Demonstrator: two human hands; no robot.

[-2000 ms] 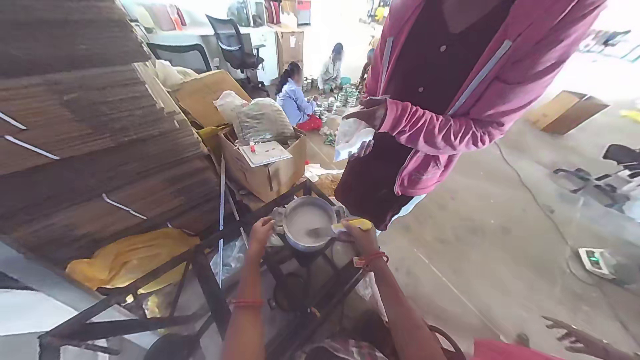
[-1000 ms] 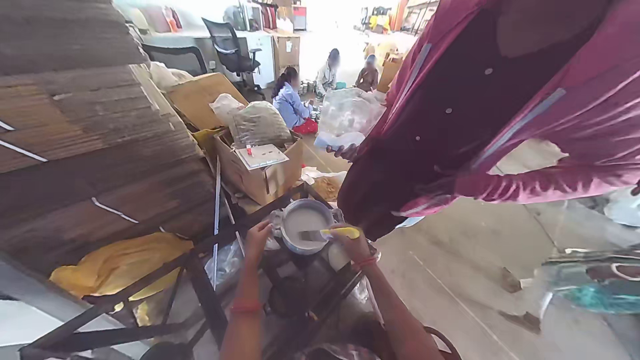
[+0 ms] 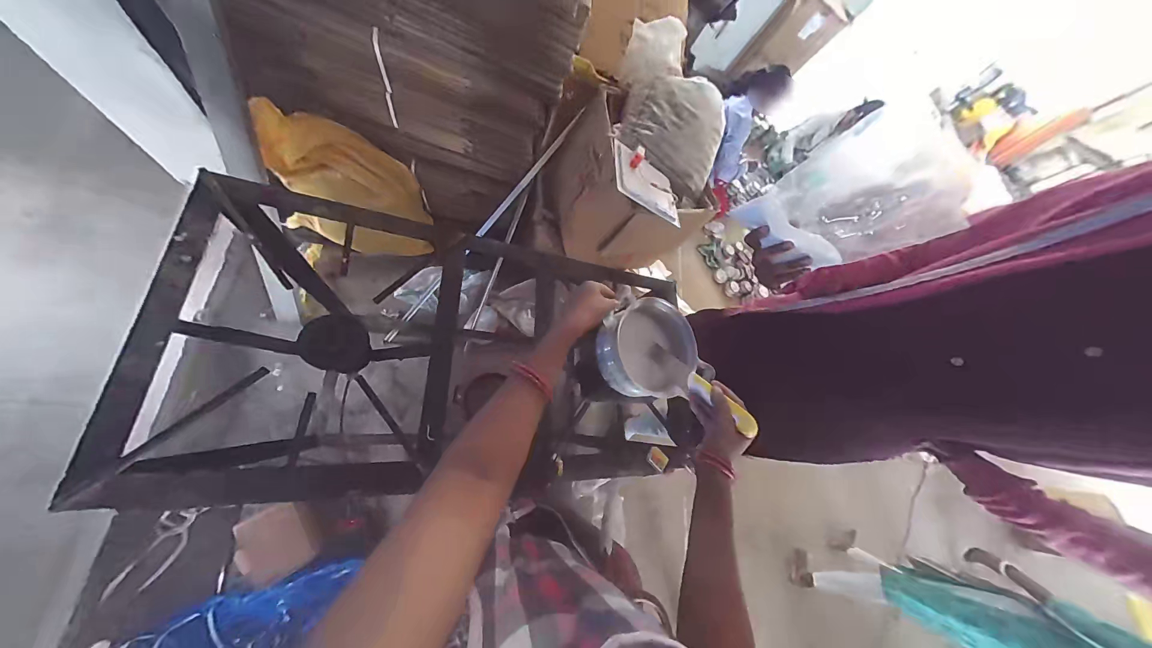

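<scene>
A round metal pot (image 3: 650, 346) with pale contents sits over the dark metal frame stand (image 3: 439, 360). My left hand (image 3: 589, 310) grips the pot's handle at its upper left. My right hand (image 3: 723, 423) is closed around the yellow handle of a spatula-like tool (image 3: 738, 412), at the pot's lower right. The tool's pale blade reaches over the rim into the contents. Whether my right fingers also touch the pot's other handle cannot be told.
A co-worker in a maroon jacket (image 3: 900, 360) stands close on the right, holding a clear plastic bag (image 3: 864, 207). Beyond the stand are an open cardboard box (image 3: 594, 189), stacked brown sheets (image 3: 468, 99) and a yellow sack (image 3: 351, 180). Another person sits farther back.
The view has swung strongly left and down. The co-worker's clear plastic bag has come into view since the earliest frame. Both my hands remain at the pot.
</scene>
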